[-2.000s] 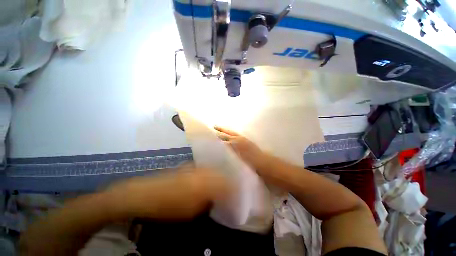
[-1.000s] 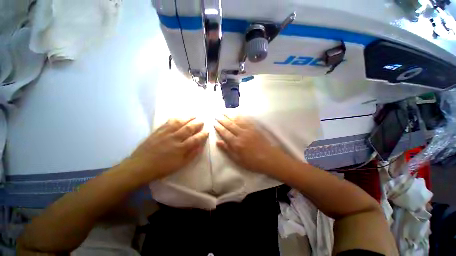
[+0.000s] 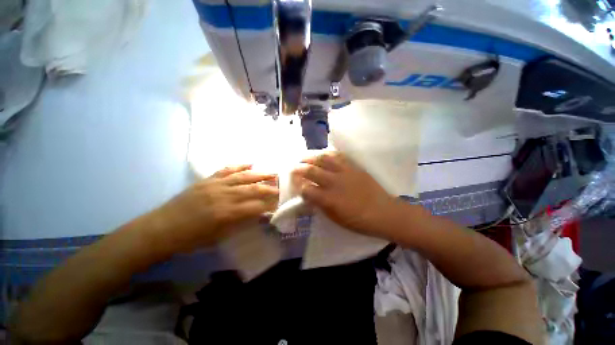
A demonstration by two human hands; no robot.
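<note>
A cream garment panel (image 3: pixel 381 145) lies under the head of the white sewing machine (image 3: pixel 431 50), its lower part hanging over the table edge. My left hand (image 3: pixel 226 202) lies on the panel left of the seam, fingers pointing to the needle area. My right hand (image 3: pixel 344 192) is on the cloth right of the seam, fingers bent, just below the dark grey attachment (image 3: pixel 315 128). A narrow folded cloth edge (image 3: pixel 288 207) shows between my hands. Lamp glare hides the needle and presser foot.
Cream cloth pieces (image 3: pixel 74 34) lie at the back left. A grey ruled strip (image 3: pixel 465 204) runs along the table's front edge. White cloth (image 3: pixel 549 269) and a red basket (image 3: pixel 570 232) are at the right. The black control panel (image 3: pixel 566 87) is at the upper right.
The panel has moved further under the machine head, and its lower edge now hangs in two separate parts. My right hand's fingers have bent on the cloth. The view has shifted slightly.
</note>
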